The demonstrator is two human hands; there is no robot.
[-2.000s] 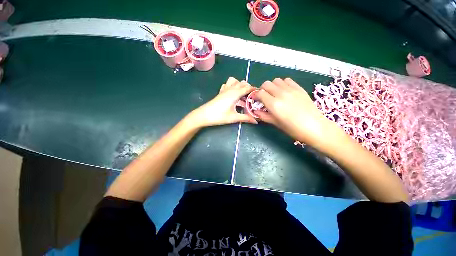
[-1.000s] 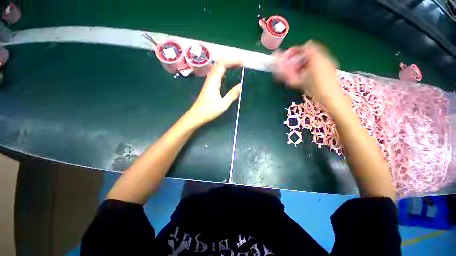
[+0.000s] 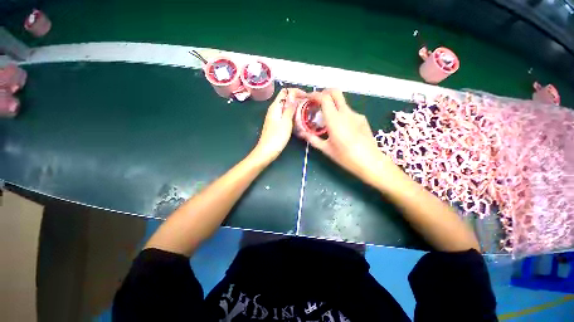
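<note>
A pink cylindrical housing (image 3: 313, 117) is between my two hands above the thin pale seam, its open end with a red-pink rim facing me. My left hand (image 3: 279, 122) holds it from the left side. My right hand (image 3: 343, 129) grips it from the right, fingers over the rim. Whether a ring is in my fingers cannot be told. Two housings (image 3: 221, 72) (image 3: 257, 73) stand side by side at the whitish strip, dark wires sticking out at their left. A tangled ring pile (image 3: 440, 151) lies to the right of my right hand.
A clear plastic bag (image 3: 544, 182) of rings lies far right. Housings stand on the green belt beyond the whitish strip (image 3: 352, 80), one at back right (image 3: 438, 65). Stacked pink parts (image 3: 9, 88) are at the far left edge. A cardboard box (image 3: 19, 242) is lower left, a blue crate (image 3: 544, 273) lower right.
My right hand has come back from the strip's edge to the seam, and both hands now hold a housing. The right-hand belt housing appears farther right. The view has shifted slightly.
</note>
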